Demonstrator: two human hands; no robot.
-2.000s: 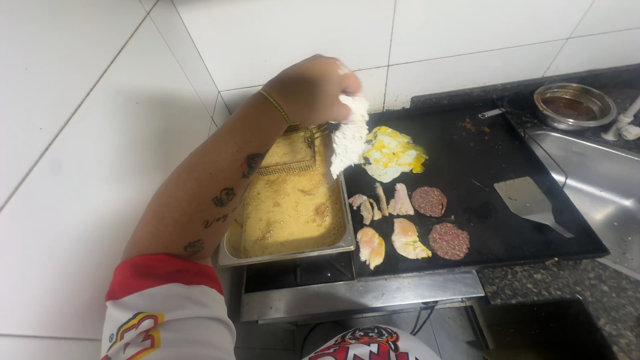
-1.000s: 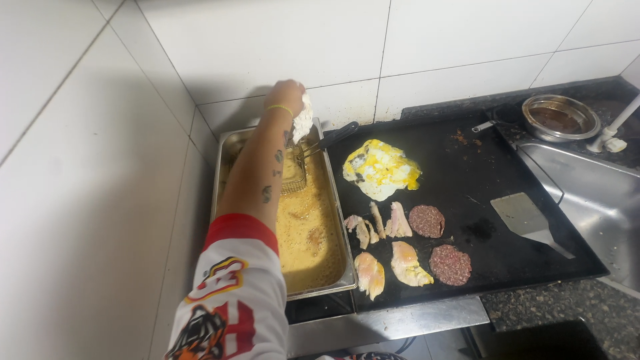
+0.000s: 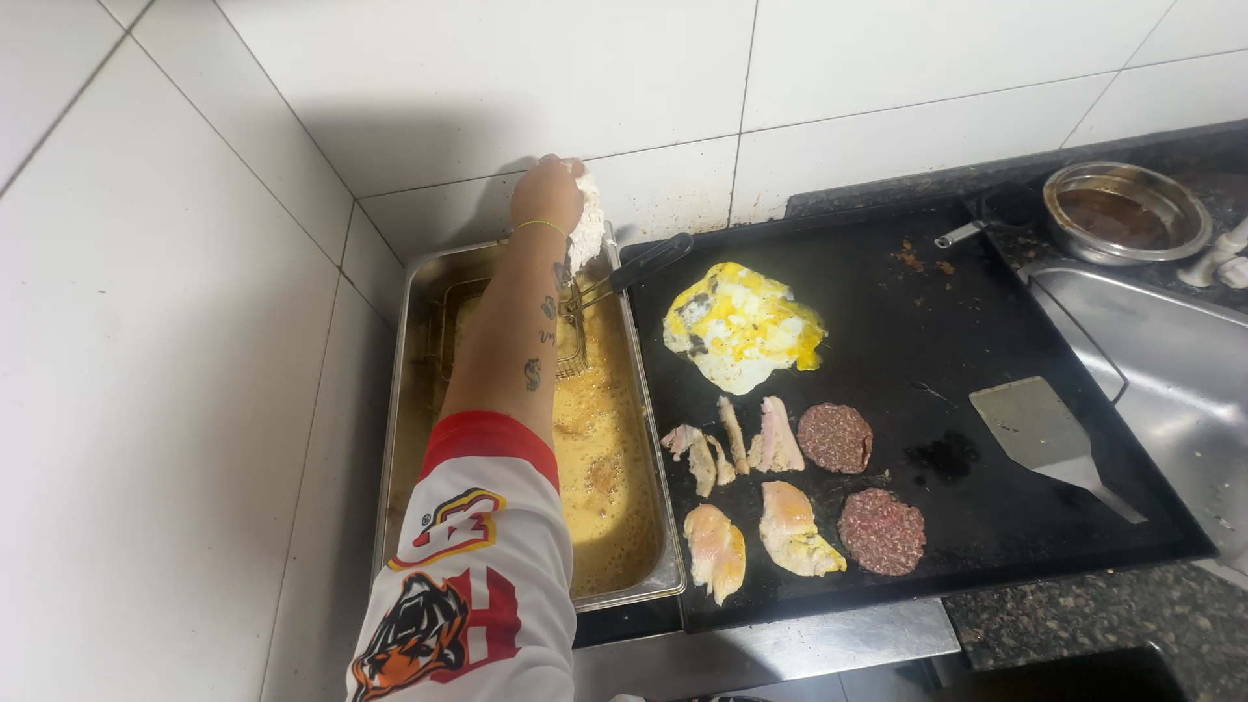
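Note:
My left hand is closed on a white, flour-coated piece of food. It holds the piece over the back of a deep steel pan of bubbling yellow oil. Below my hand, partly hidden by my forearm, a wire fry basket sits in the oil, its black handle pointing to the back right. Beside the pan, a black griddle bears fried egg, strips of bacon-like meat, pale chicken pieces and two raw-looking burger patties. My right hand is out of view.
A metal spatula lies at the griddle's right side. Beyond it are a steel sink and a round steel bowl with brown contents, beside a tap. Tiled walls rise close behind and left of the pan.
My left hand, with the coated piece, has moved left from beside the egg to the back of the oil pan. The basket's black handle, hidden before, now shows. The food on the griddle stays put.

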